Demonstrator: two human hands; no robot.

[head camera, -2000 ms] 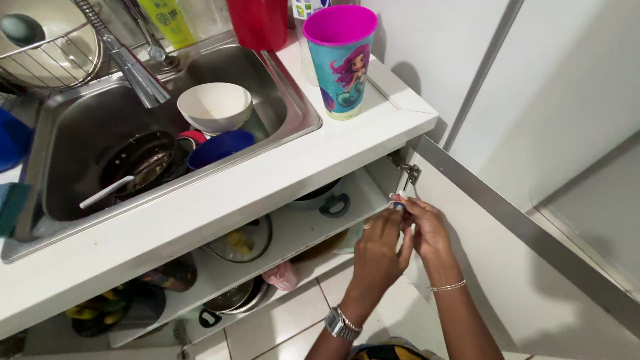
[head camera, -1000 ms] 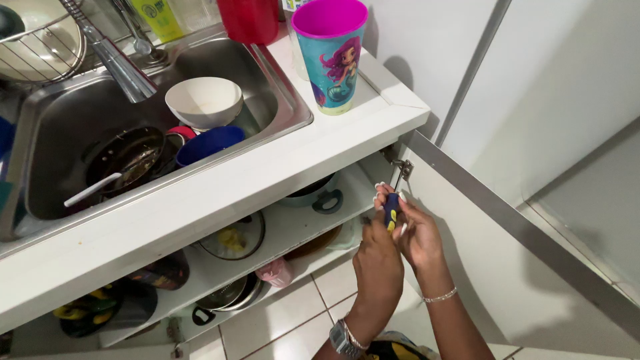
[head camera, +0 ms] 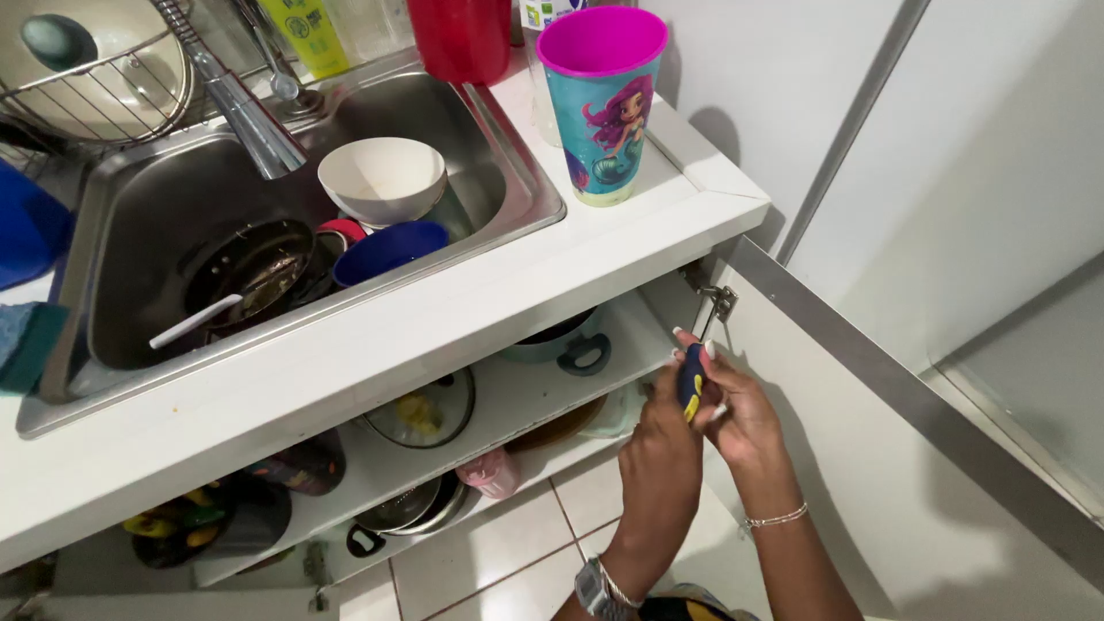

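Note:
A screwdriver [head camera: 690, 379] with a dark blue and yellow handle is held between both hands, its thin shaft rising toward the metal cabinet hinge [head camera: 721, 300]. My left hand [head camera: 662, 448], with a watch at the wrist, grips the lower part of the handle. My right hand [head camera: 743, 405], with a bracelet at the wrist, has its fingers around the handle's upper part. The hinge sits on the inner face of the open white cabinet door [head camera: 828, 379], near the cabinet's corner. Whether the tip touches a screw is too small to tell.
Above, the countertop [head camera: 362, 354] bears a mermaid cup [head camera: 604, 112] near its corner. The steel sink [head camera: 147, 250] holds a white bowl [head camera: 384, 177], a blue bowl [head camera: 392, 252] and a dark pan. Shelves below hold a pot [head camera: 552, 341], a glass lid and a pink container [head camera: 489, 473].
Both hands have moved lower, away from the hinge, since the earliest frame. The screwdriver's handle and shaft, mostly hidden by fingers then, now show.

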